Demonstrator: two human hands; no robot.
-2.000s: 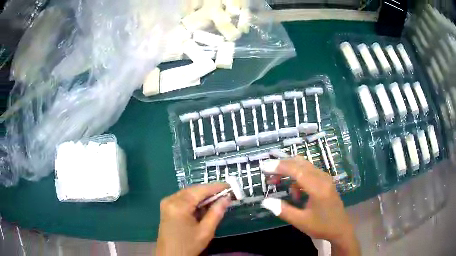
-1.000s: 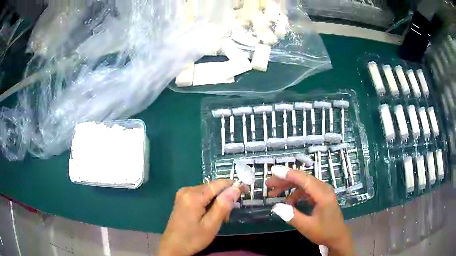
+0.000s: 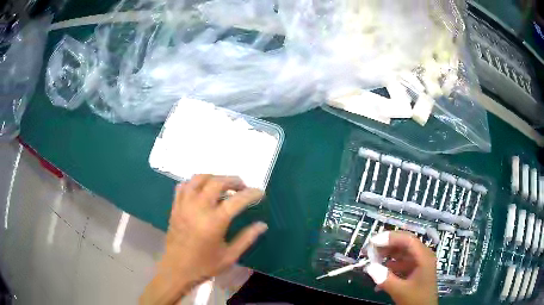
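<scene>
My right hand (image 3: 411, 265), with white finger cots on thumb and index finger, pinches a shafted inner part (image 3: 341, 271) over the front of the parts blister tray (image 3: 488, 238). Its pale rod points left; the fingers partly hide its head. The tray holds rows of grey-white shafted parts. My left hand (image 3: 201, 232) is at the front edge of the clear parts tub (image 3: 275, 156), heaped with white pieces. Its thumb and fingers are apart, and I see nothing gripped. A tiny pale spot shows between its fingers, too small to name.
A large crumpled poly bag (image 3: 238, 71) lies across the back, with white housings (image 3: 422, 110) at its right end. A finished-unit tray (image 3: 506, 253) is at the far right. A spare parts tray (image 3: 501, 59) stands behind the bench strip. The mat's front edge curves along the lower left.
The view has swung left. My left hand has let go of the shafted part and moved left to the tub. My right hand now holds a shafted part.
</scene>
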